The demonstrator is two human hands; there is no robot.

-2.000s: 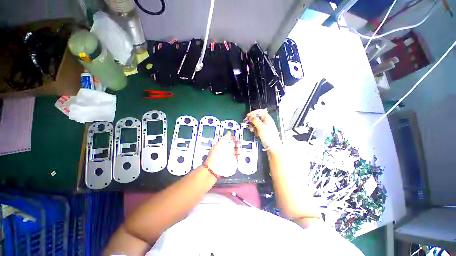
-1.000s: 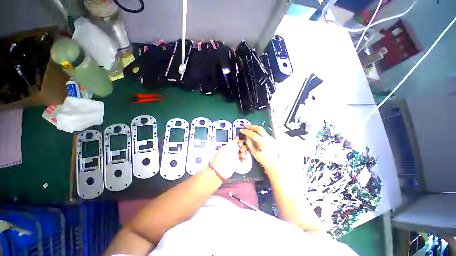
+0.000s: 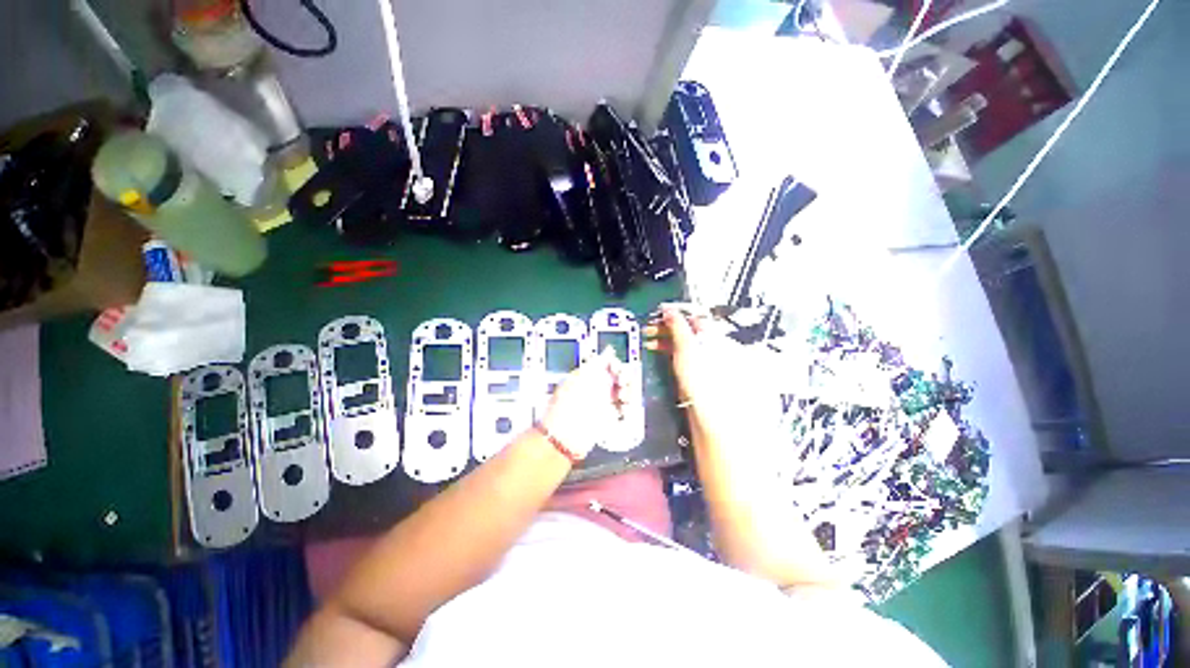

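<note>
Several silver faceplates (image 3: 290,444) with rounded ends, rectangular windows and round holes lie in a row on the dark bench edge. My left hand (image 3: 587,402) is over the two rightmost faceplates, palm partly up, with small dark reddish pieces in it. My right hand (image 3: 677,342) is just right of the last faceplate (image 3: 616,428), thumb and fingertips pinched together. Something tiny seems to be between the fingertips, too small to make out.
Black housings (image 3: 509,176) are piled along the wall. Red-handled cutters (image 3: 355,272) lie behind the faceplates. A green bottle (image 3: 196,215) and white tissue (image 3: 189,326) are at left. Circuit boards with cables (image 3: 887,457) and a long dark housing (image 3: 770,242) lie on the white table (image 3: 887,209).
My right hand moved from the last faceplate beside my left hand to the right, away from it. My left hand stays over the right-hand faceplates. The camera view has shifted.
</note>
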